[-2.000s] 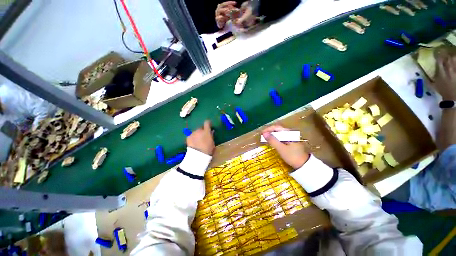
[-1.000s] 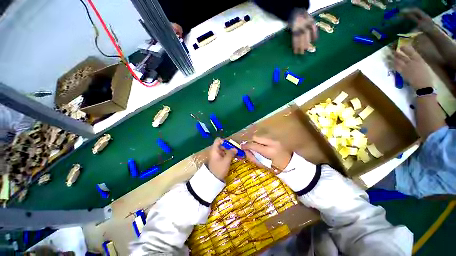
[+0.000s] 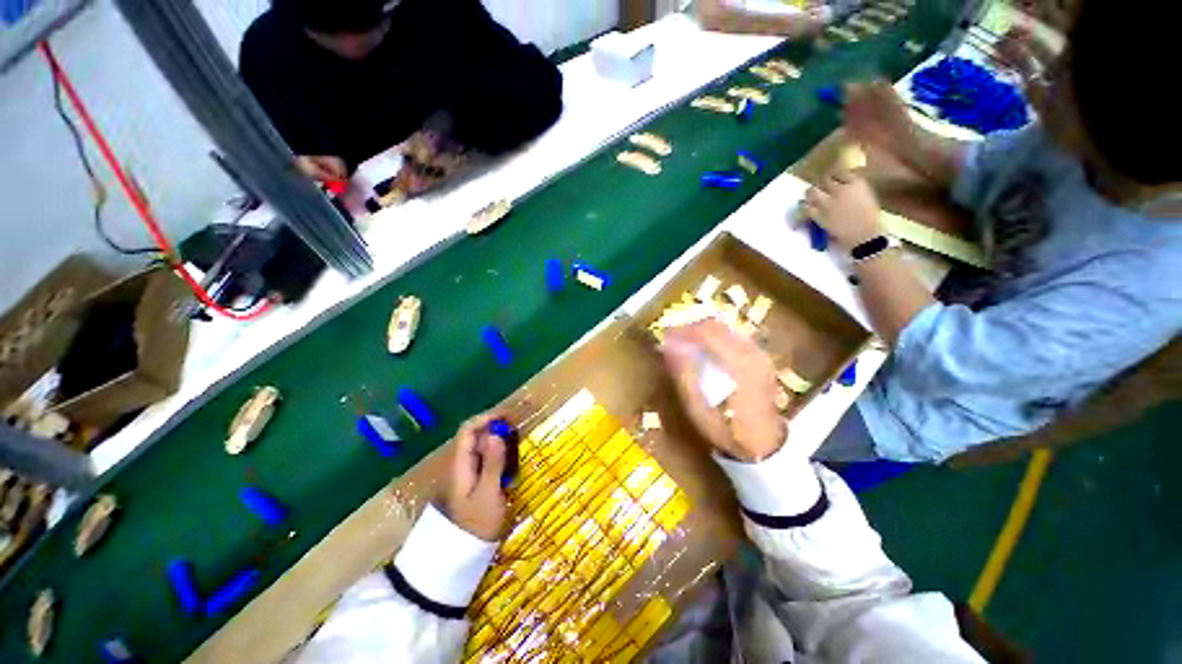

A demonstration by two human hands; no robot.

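Note:
My left hand (image 3: 477, 477) holds a blue battery pack (image 3: 503, 448) at the upper left edge of the amber-wrapped packs (image 3: 583, 506). My right hand (image 3: 729, 389) is over the near left part of the open carton (image 3: 830, 324), with a white strip (image 3: 714, 381) held against the palm. Pale yellow pieces (image 3: 736, 296) lie in the carton, partly hidden by this hand. One small pale piece (image 3: 651, 422) lies on the cardboard between the carton and the amber rows.
The green conveyor (image 3: 337, 376) crosses behind, carrying blue packs (image 3: 498, 345) and tan assemblies (image 3: 405, 324). A person in light blue (image 3: 1037, 298) works at the right. A person in black (image 3: 389, 91) sits across the belt. A metal post (image 3: 246, 136) stands at upper left.
The view has swung right. My right hand has left the blue pack and moved over the carton. My left hand still holds the pack. A small pale piece now shows on the cardboard.

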